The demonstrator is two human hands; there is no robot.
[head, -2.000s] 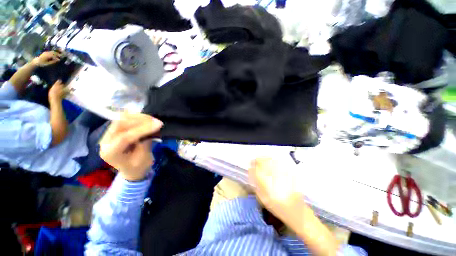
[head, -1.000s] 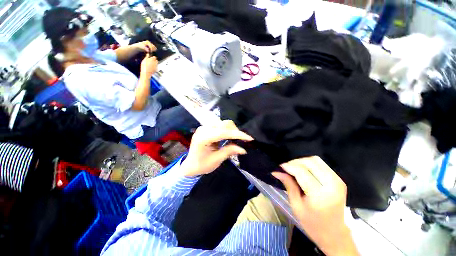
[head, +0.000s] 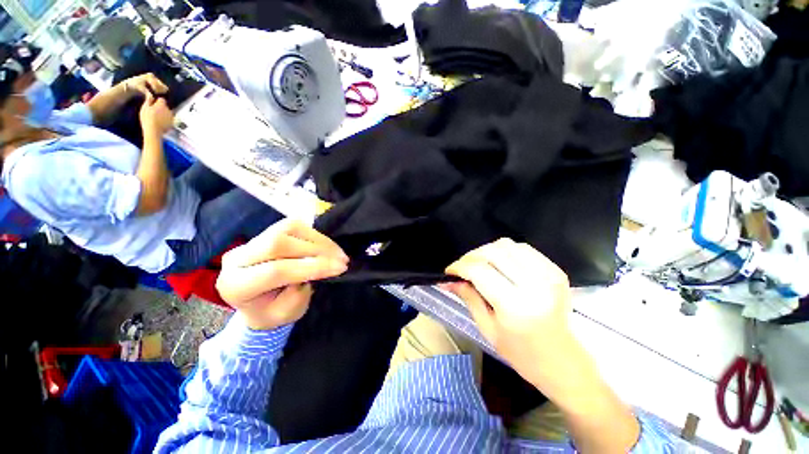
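A large black garment panel (head: 497, 168) lies over the white table left of the sewing machine (head: 718, 230). My left hand (head: 282, 266) pinches its near edge at the left between thumb and fingers. My right hand (head: 514, 288) pinches the same edge further right. The edge is stretched between both hands at the table's front rim. A small white mark shows on the cloth between my hands. The cloth hides the fingertips in part.
Red-handled scissors (head: 745, 393) and small tools (head: 788, 424) lie at the right. A neighbouring machine (head: 288, 84) and another red pair of scissors (head: 360, 99) are behind left. A person (head: 98, 177) sits at the left. A folded black stack (head: 488, 43) lies behind; a blue basket (head: 120, 399) stands below left.
The right hand was off the cloth two seconds ago and now grips its edge. Since one second ago, the hands have moved apart and the view has turned right, showing the machine and scissors.
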